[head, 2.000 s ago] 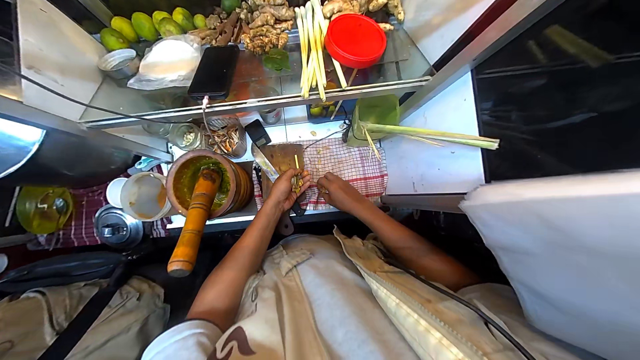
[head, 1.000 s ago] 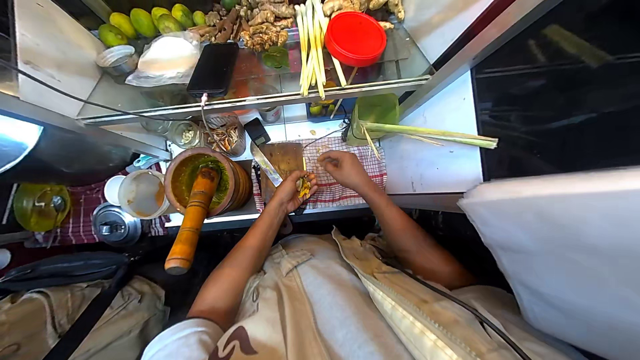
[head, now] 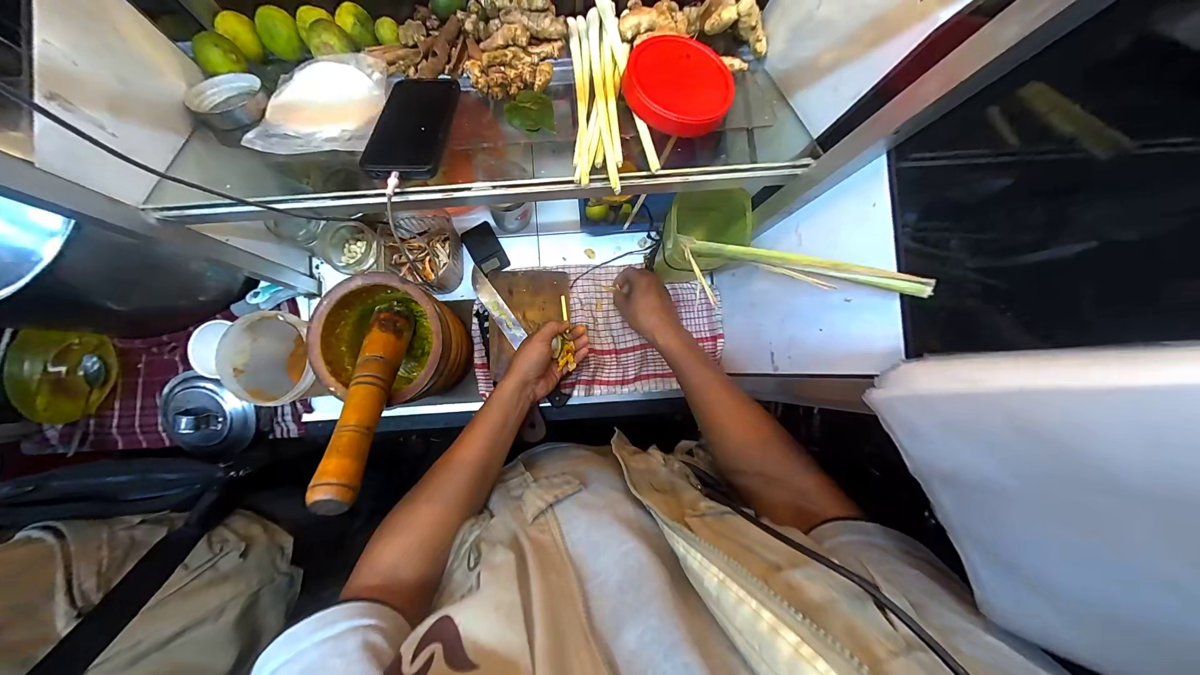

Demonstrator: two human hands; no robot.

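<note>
My left hand (head: 542, 361) is over the near part of a wooden cutting board (head: 531, 292), cupped around small yellow-orange pieces (head: 564, 352) that look like sliced root. A knife (head: 500, 309) lies on the board's left side, its blade smeared with bits. My right hand (head: 641, 298) is over a red-and-white checked cloth (head: 614, 361), its fingertips pinched by a small yellowish bit. Left of the board stands a wooden mortar (head: 450, 352) with green paste inside, and a wooden pestle (head: 356, 412) leans out over its near rim.
A glass shelf (head: 750, 141) above holds mangoes (head: 279, 33), ginger (head: 511, 56), lemongrass (head: 596, 103), a phone (head: 411, 128) and a red lid (head: 679, 84). Jars (head: 350, 247), a green container (head: 709, 225) with long stalks, a white tub (head: 264, 358) and a lidded metal pot (head: 206, 412) surround the work area.
My right hand has moved away from my left, farther over the checked cloth. My left hand has turned more palm up, showing the yellow pieces it holds.
</note>
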